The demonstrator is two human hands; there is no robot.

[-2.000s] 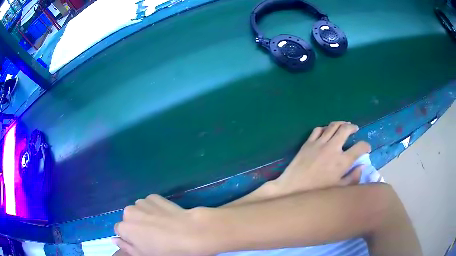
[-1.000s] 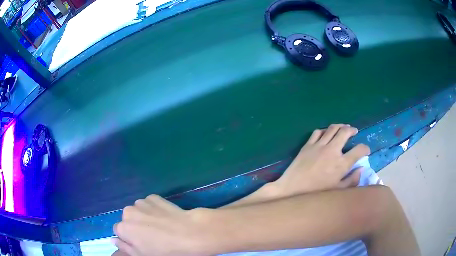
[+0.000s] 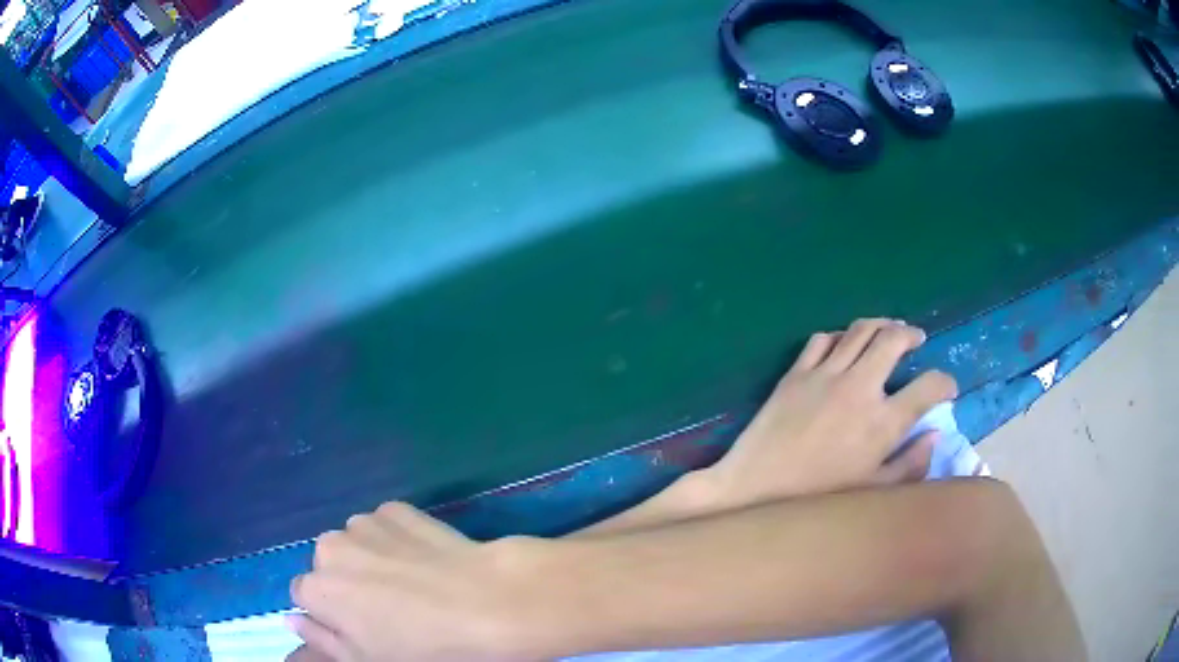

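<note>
Black headphones (image 3: 828,119) lie on the green conveyor belt (image 3: 517,323) at the upper right, cups toward me. A second headset (image 3: 153,433) lies at the far left beside the pink-violet light. My forearms are crossed. My left hand (image 3: 840,407), at the right of the view, rests on the near belt edge with fingers parted and no object seen in it. My right hand (image 3: 401,582), at the lower left, rests on the same edge, fingers loosely bent; its underside is hidden. Neither hand touches the headphones.
The chipped blue-green belt frame (image 3: 1021,317) runs beneath my hands. A glowing light station (image 3: 23,440) stands at the left edge. A flat white sheet (image 3: 246,78) lies across the belt. Part of a dark object (image 3: 1160,67) shows at the upper right edge. White striped material (image 3: 802,647) is under my forearms.
Both headsets have shifted to the right with the belt. The left one now shows more fully, clear of the light. My hands have stayed in place.
</note>
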